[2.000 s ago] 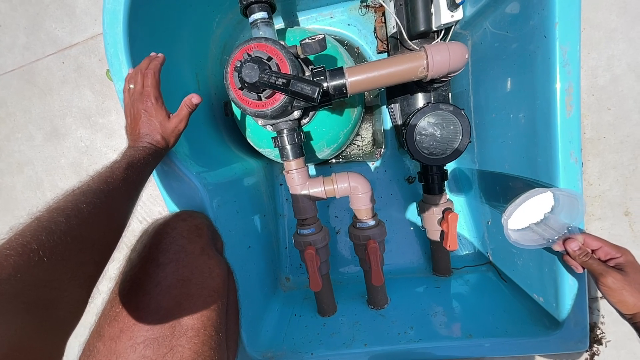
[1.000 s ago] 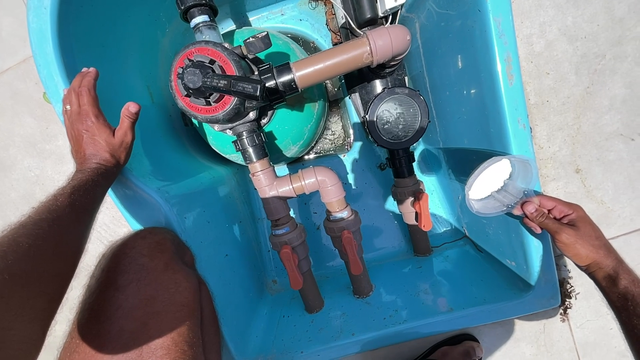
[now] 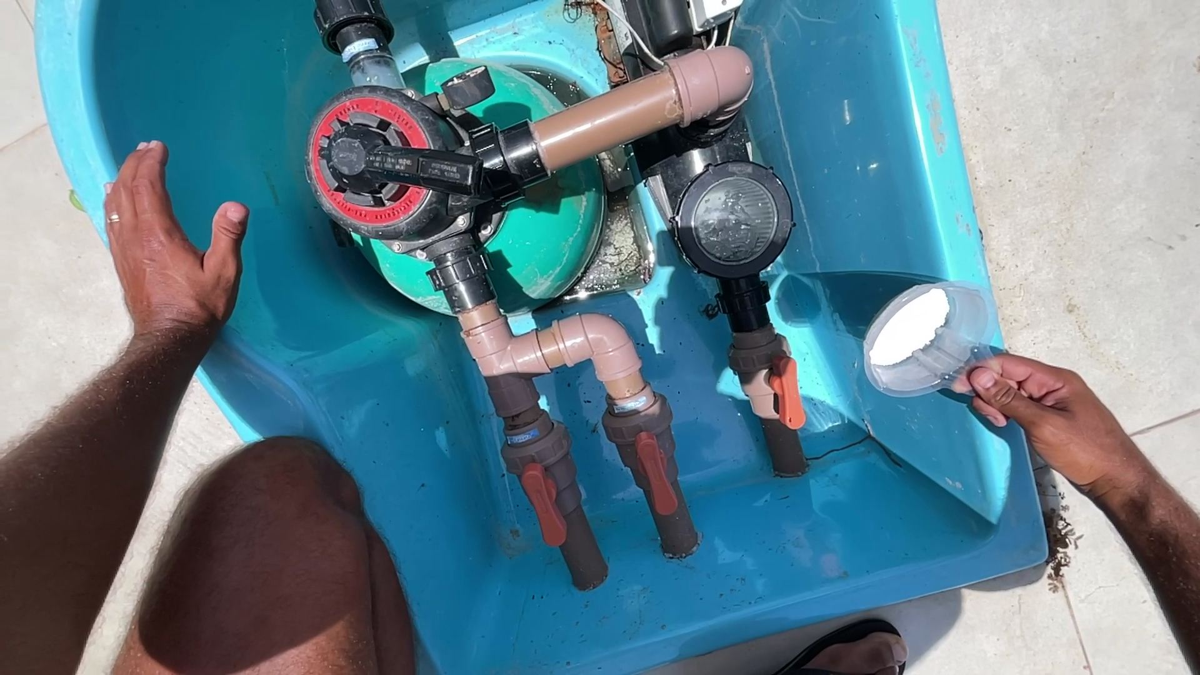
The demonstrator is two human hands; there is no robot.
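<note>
My right hand (image 3: 1050, 403) grips a clear plastic measuring cup (image 3: 961, 337) holding white powder (image 3: 909, 328), over the right wall of the blue tub. At the left, my left hand (image 3: 173, 248) is spread with the thumb apart, at the tub's rim, and holds nothing. Between them stand the black multiport valve (image 3: 375, 164) with its red ring and lever handle, the green filter tank (image 3: 553, 234) below it, and the pump's round strainer lid (image 3: 734, 219). Whether my left palm touches the rim cannot be told.
Pinkish-brown pipes (image 3: 609, 117) join the parts. Red-handled ball valves (image 3: 656, 473) stand on two dark pipes, and an orange-handled ball valve (image 3: 787, 394) on another. White wires (image 3: 633, 33) run at the top. My knee (image 3: 253, 525) is at the lower left, a sandaled foot (image 3: 858, 649) below the blue tub (image 3: 1017, 553).
The view has shifted. The cup of white powder stays in my right hand, and my left hand remains spread by the rim. The foot at the bottom has come into view since the earliest frame.
</note>
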